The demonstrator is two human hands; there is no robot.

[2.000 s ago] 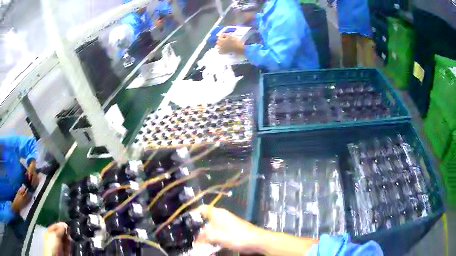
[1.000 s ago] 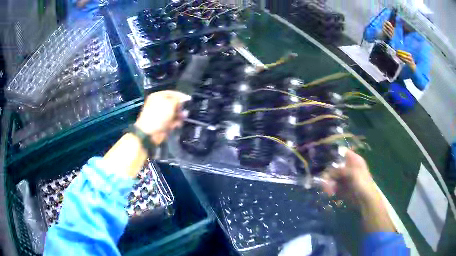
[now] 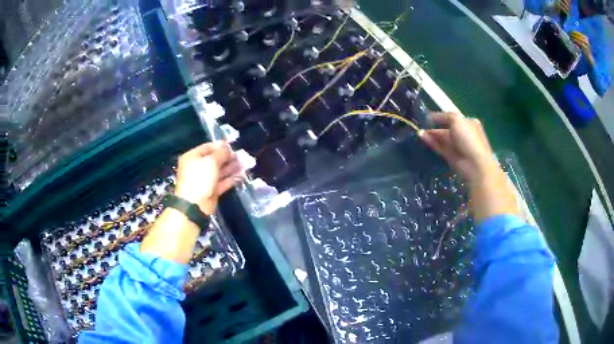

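Note:
A clear blister tray of black housings point(image 3: 269, 151) with yellow lead wires point(image 3: 353, 114) lies at top centre, beside or over other black units. My left hand point(image 3: 210, 176) is at the tray's left edge, fingers closed on the clear rim. My right hand point(image 3: 458, 140) is at the tray's right side, thumb and fingers pinched near a wire end; whether it grips the rim or the wire is hard to tell. Below the tray lies a clear blister tray with many small cavities point(image 3: 377, 248), with one thin wire on it.
A dark teal crate point(image 3: 269, 262) at lower left holds a blister tray of small silver-black parts point(image 3: 101, 242). Clear blister trays point(image 3: 81, 87) are stacked at upper left. The green conveyor point(image 3: 512, 101) with its pale rail curves past on the right. Another person's hands point(image 3: 580, 44) hold a dark item at top right.
The tray of housings has moved up and away, from above the small-cavity tray to the top centre. Both hands still are at its sides. The crate's small parts show more fully.

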